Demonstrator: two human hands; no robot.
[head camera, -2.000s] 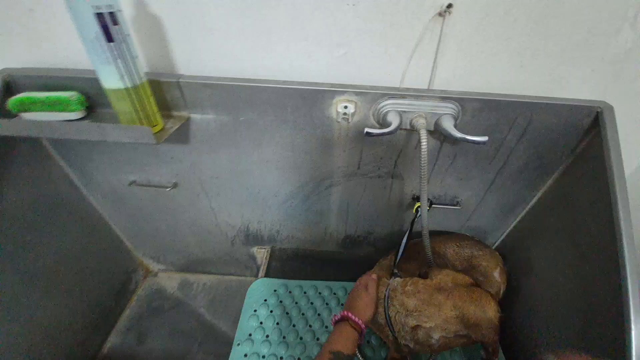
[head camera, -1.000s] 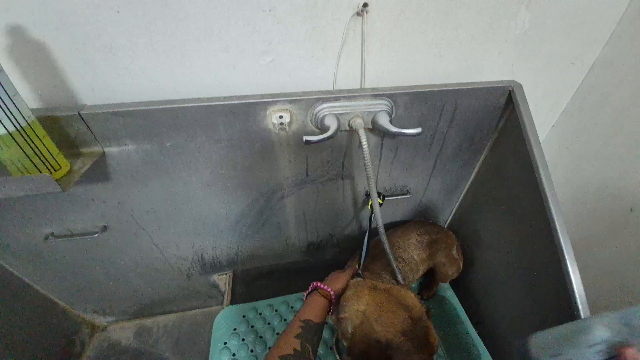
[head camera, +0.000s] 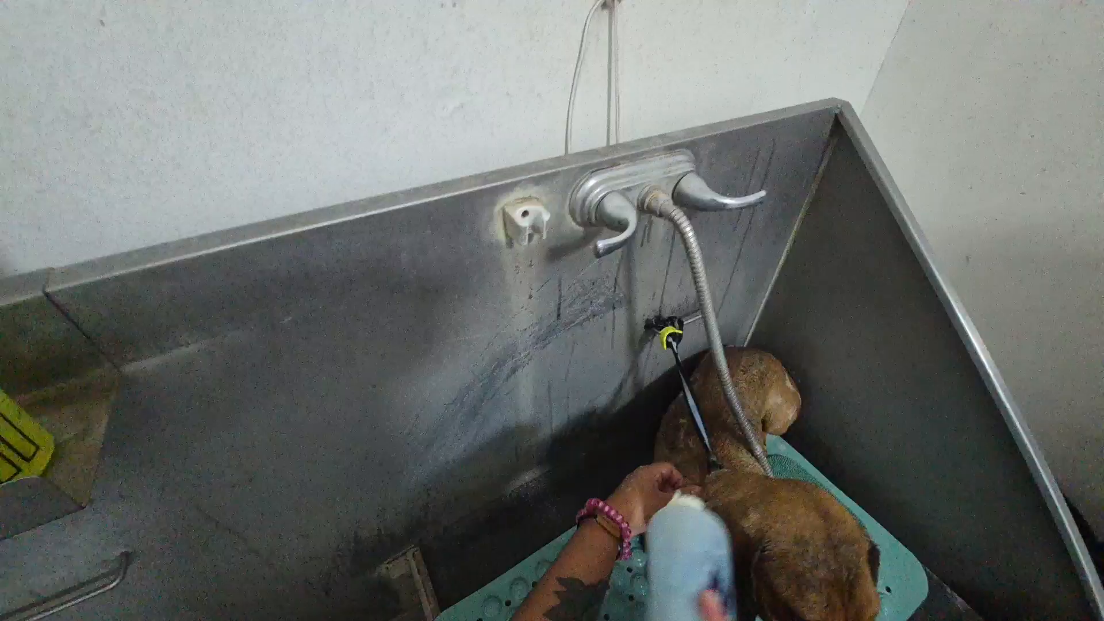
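Observation:
A brown dog (head camera: 802, 539) with a wet-looking coat is in the metal tub, on a teal rubber mat (head camera: 897, 561). My left hand (head camera: 649, 493), with a pink beaded bracelet (head camera: 607, 517) at the wrist, is at the dog's side; whether its fingers hold anything is not clear. Just below it, a light blue bottle (head camera: 688, 556) is tilted with its white top toward that hand. Fingers of my right hand (head camera: 712, 605) show at the bottle's lower part, closed on it. A dark tether (head camera: 690, 401) runs from the tub's back wall to the dog.
A faucet with two lever handles (head camera: 617, 220) feeds a flexible metal hose (head camera: 709, 302) hanging down over the dog. Beside it is a white wall bracket (head camera: 525, 221). At far left, a yellow-green container (head camera: 21, 438) stands in a metal shelf; a metal bar (head camera: 73, 595) is below.
My right hand has come in from the right with the light blue bottle, now beside my left hand. The view has turned and moved closer.

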